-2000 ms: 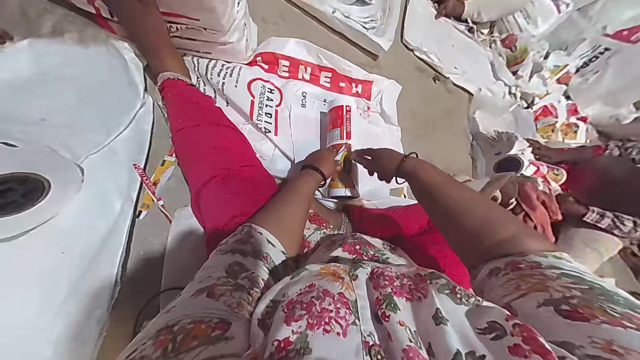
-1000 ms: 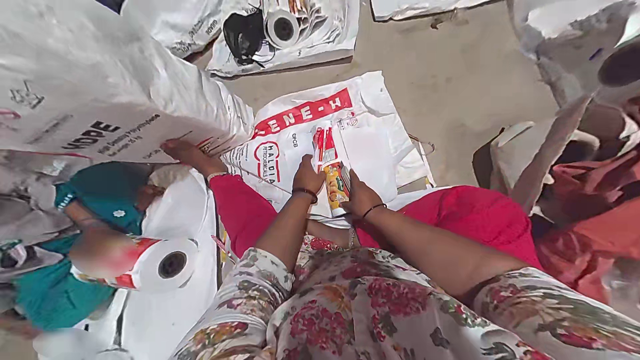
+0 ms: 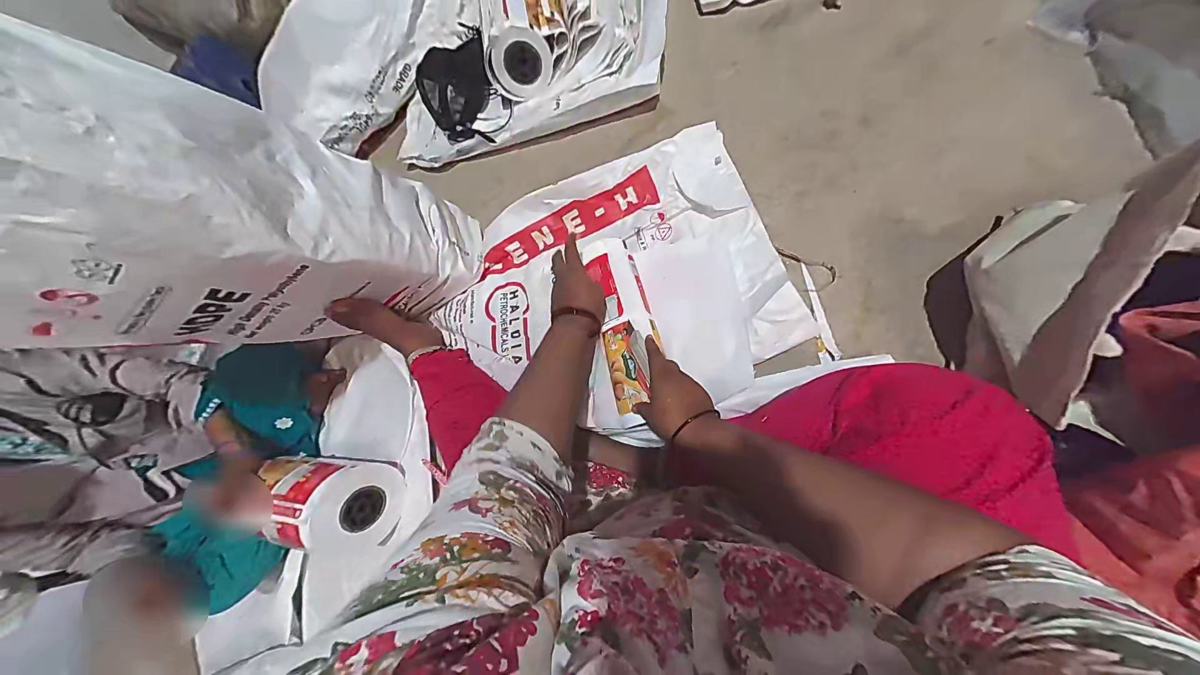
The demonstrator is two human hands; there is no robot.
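Observation:
Between my knees a printed plastic film piece (image 3: 625, 361), red, white and yellow, lies over white sheets (image 3: 698, 309) on a flattened woven sack (image 3: 534, 225). My left hand (image 3: 576, 278) rests along the upper left side of the film, fingers stretched out toward the sack's red band. At the film's lower right edge is my right hand (image 3: 672, 389), thumb up along the side and fingers curled in at the edge. How firmly it grips is hard to tell.
A full white sack (image 3: 206, 206) stands at the left, my foot against it. Below it, a person in teal is beside a printed film roll (image 3: 337, 502). Another roll (image 3: 520, 62) and a black bag (image 3: 453, 86) lie on a sack at the top. Sacks and red cloth (image 3: 1139, 506) are at the right.
My left hand has moved up along the film and its fingers have spread. My right hand stays by the lower right edge. The view swung left after the first frame.

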